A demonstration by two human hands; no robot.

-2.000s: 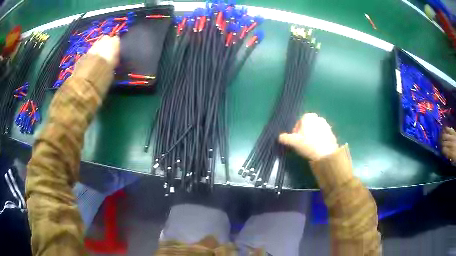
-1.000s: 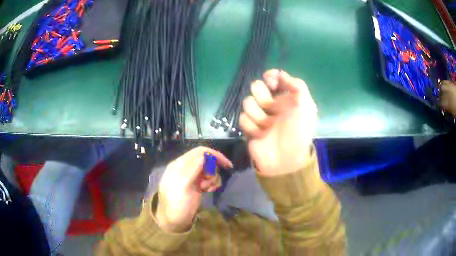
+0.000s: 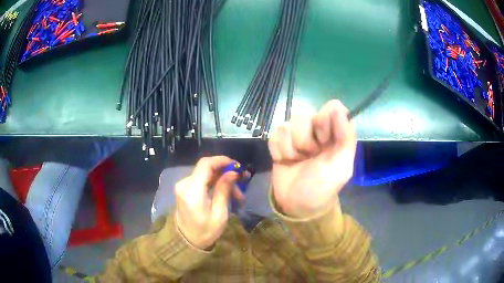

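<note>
My left hand (image 3: 204, 202) pinches a blue end piece (image 3: 233, 167) over my lap, with a small gold spot showing on it. My right hand (image 3: 315, 157) is closed around a black cable (image 3: 371, 98), which curves up and away to the right, blurred. The cable's near end is hidden or unclear between my hands. A thick cable bundle (image 3: 171, 66) lies at centre left with silver ends toward me. A sparser cable bundle (image 3: 276, 66) lies right of it.
A black parts tray (image 3: 105, 47) of blue and red pieces is at the upper left. Another parts tray (image 3: 436, 77) is at the right. A blue plastic bin (image 3: 409, 166) and red stool (image 3: 102, 204) are below the bench edge. A person's denim-covered leg (image 3: 52, 204) is at left.
My left hand has come from the left tray to over my lap with the blue piece. My right hand has left the sparser bundle and now holds a cable. The view has tilted down.
</note>
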